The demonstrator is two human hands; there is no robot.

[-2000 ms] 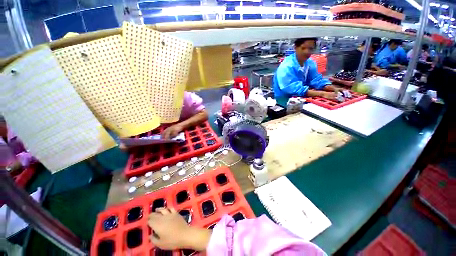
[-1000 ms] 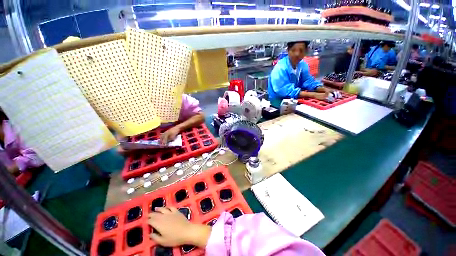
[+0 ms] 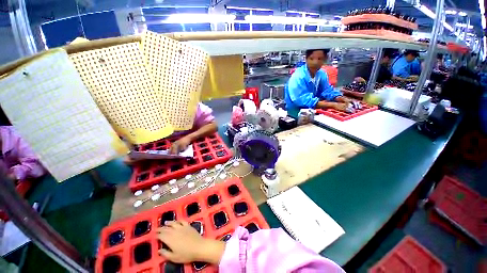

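A red compartment tray lies at the bottom left of the view, with a black square watch head in many of its pockets. One hand, in a pink sleeve reaching in from the lower right, lies palm down over the tray's middle pockets. Its fingers point left over the watch heads; what lies under them is hidden, so I cannot tell whether it holds one. It appears to be my right hand. My left hand is not in view.
Round white pucks on cables lie behind the tray. A second watch tray is worked by a facing person's hand. A purple fan, white bottle and notebook stand to the right. Record sheets hang from the shelf edge.
The camera view has shifted slightly, moving the scene a little left. My right hand stays over the same part of the tray.
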